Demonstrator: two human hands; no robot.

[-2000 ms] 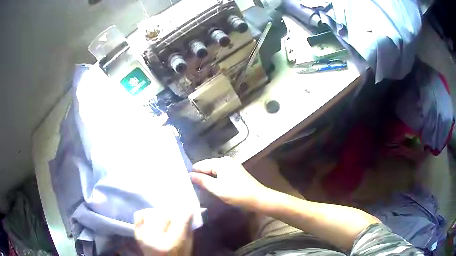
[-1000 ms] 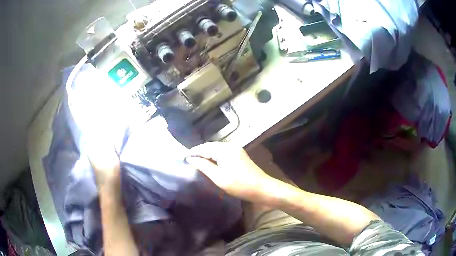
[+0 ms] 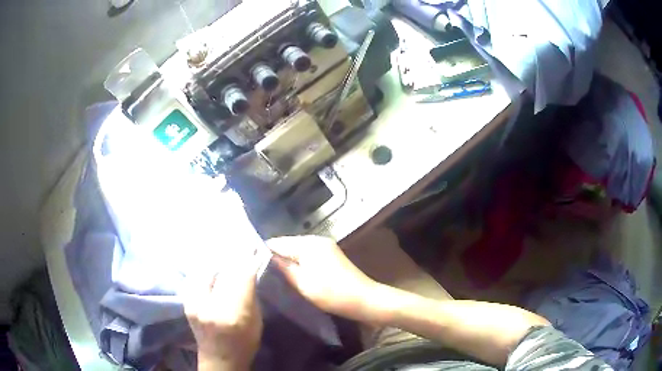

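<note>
A blue-grey garment piece [image 3: 145,311] lies left of and in front of the overlock machine [image 3: 290,145], washed white by lamp glare over much of it. Its right edge runs towards the needle area, which is lost in glare. My right hand [image 3: 308,272] pinches the cloth's right edge below the machine. My left hand [image 3: 225,311] is on the near part of the cloth beside it, fingertips gripping the edge, partly blurred by glare. A flap of cloth hangs below my right hand.
Blue-handled snips [image 3: 464,90] lie on the machine table [image 3: 428,138], by a dark green tray [image 3: 454,48]. Pale blue cloth [image 3: 541,51] is heaped at the table's right edge. Red fabric [image 3: 497,232] and more blue-grey cloth [image 3: 595,311] lie below right.
My left hand has moved from up near the glare back towards me, beside my right hand. My right hand has moved slightly down with the cloth edge.
</note>
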